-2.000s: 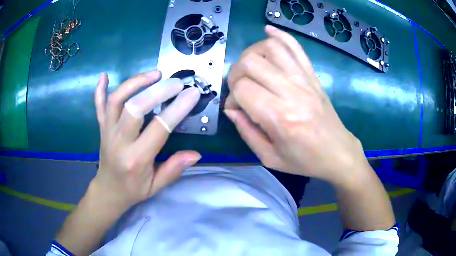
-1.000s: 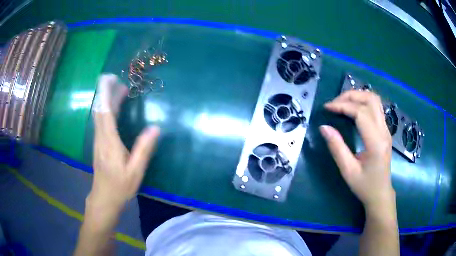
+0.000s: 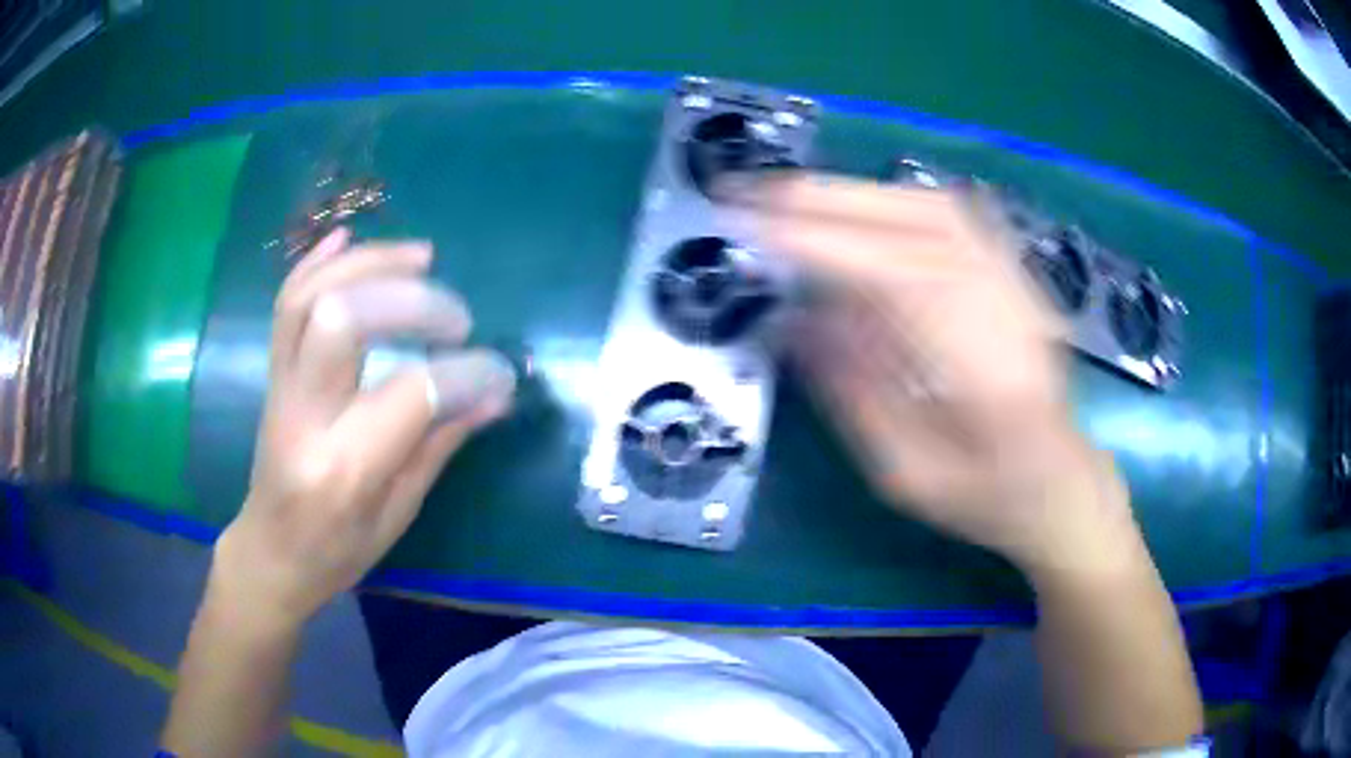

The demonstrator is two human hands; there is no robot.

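A grey three-hole plate (image 3: 622, 481) lies lengthwise away from me on the green mat, each round opening with a dark spoked hub. My right hand (image 3: 933, 356), blurred, is over the plate's right edge near the upper and middle openings; its fingertips are too blurred to tell what they touch. My left hand (image 3: 348, 400) is left of the plate, fingers curled, with whitish finger cots on two fingers. A small dark blur is by its fingertips; whether it holds a thing I cannot tell. A pile of copper-coloured wire rings (image 3: 334, 208) lies just beyond my left hand.
A second three-hole plate (image 3: 1104, 311) lies slanted at the right, partly behind my right hand. A brownish striped stack (image 3: 45, 296) stands at the far left. A dark stack (image 3: 1336, 407) shows at the far right edge. Blue tape (image 3: 830, 610) marks the mat's near edge.
My left hand has moved from beside the ring pile towards the plate, its fingers now curled. My right hand has moved left from the second plate onto the first. The camera view has shifted.
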